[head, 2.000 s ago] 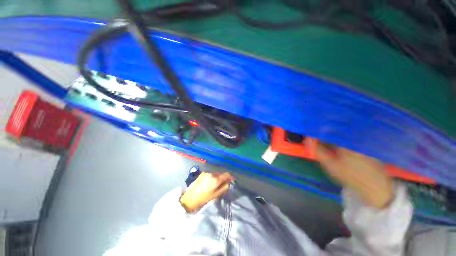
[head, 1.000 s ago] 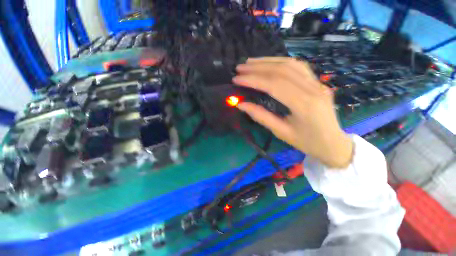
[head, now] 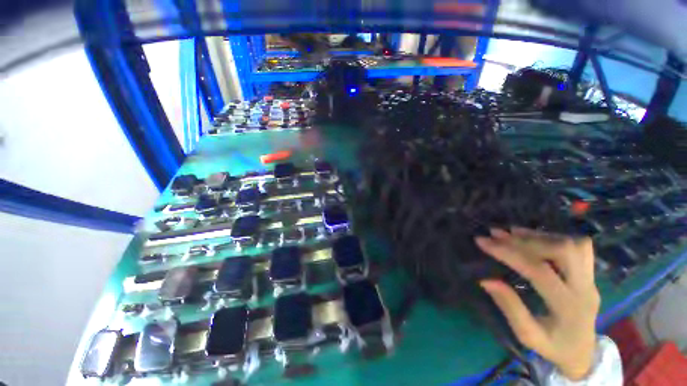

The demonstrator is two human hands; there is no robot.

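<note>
My right hand [head: 554, 301] is at the lower right, reaching over a large tangled heap of black cables [head: 452, 188]. Its thumb and fingers are apart around something dark at the heap's near edge; whether it grips this cannot be told. My left hand is not in view. Left of the heap, smartwatches without straps [head: 292, 315] lie in rows on the green mat [head: 429, 350], beside silvery charging fixtures [head: 260, 328]. One watch [head: 336, 218] shows a purple light.
An orange piece [head: 276, 157] lies behind the watch rows. More watches [head: 618, 249] lie right of the heap, with another orange piece [head: 580, 207]. Blue rack posts [head: 135, 113] stand at the left. Red containers [head: 659, 369] are at the lower right.
The view has risen from the shelf front to look along the shelf. My right hand is now lower right of the cable heap, and the lit black box no longer shows. My left hand has left view.
</note>
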